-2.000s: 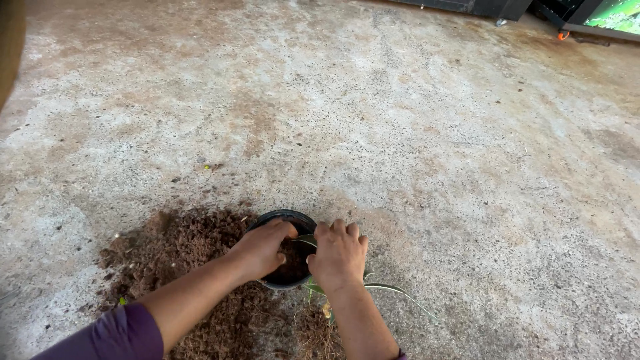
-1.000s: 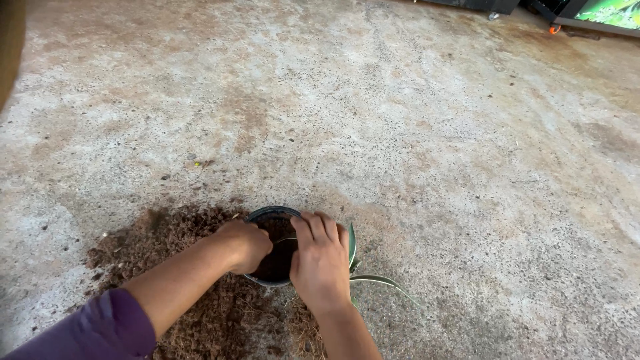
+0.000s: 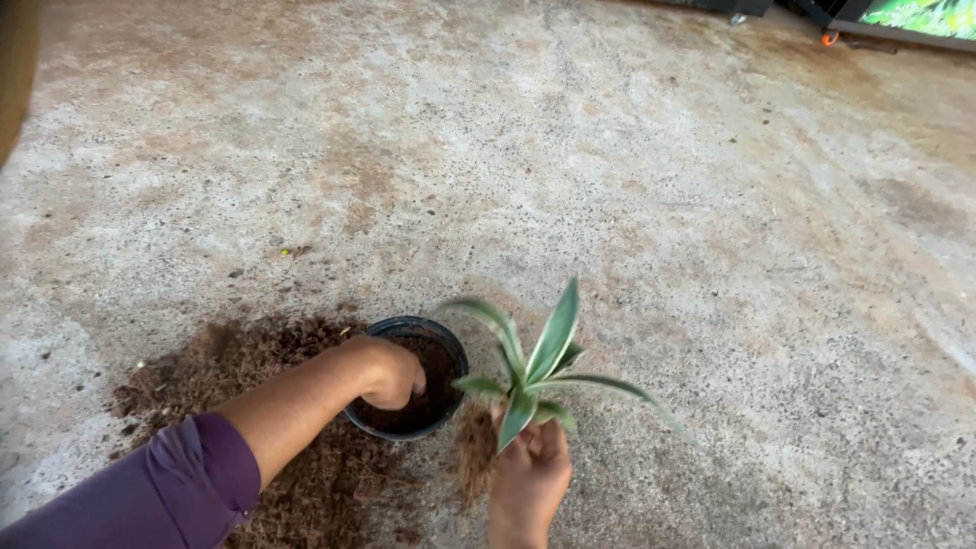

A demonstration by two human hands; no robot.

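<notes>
A round black plastic pot (image 3: 451,345) with brown soil (image 3: 432,368) in it stands on the floor. My left hand (image 3: 390,376) reaches inside, its fingertips down at the soil and partly hidden. Just right of the pot, my right hand (image 3: 531,465) grips a plant with long green, pale-edged leaves (image 3: 555,335) near its base. The plant's brown fibrous roots (image 3: 474,456) hang to the left of that hand.
Loose brown soil (image 3: 252,366) is heaped on the concrete floor (image 3: 610,213), left of and below the pot. Dark wheeled equipment, one caster orange (image 3: 829,37), stands at the top right.
My right hand has left the pot's rim and now holds the plant up beside it. Its leaves, mostly hidden behind the hand before, are in plain view. My left hand remains in the pot.
</notes>
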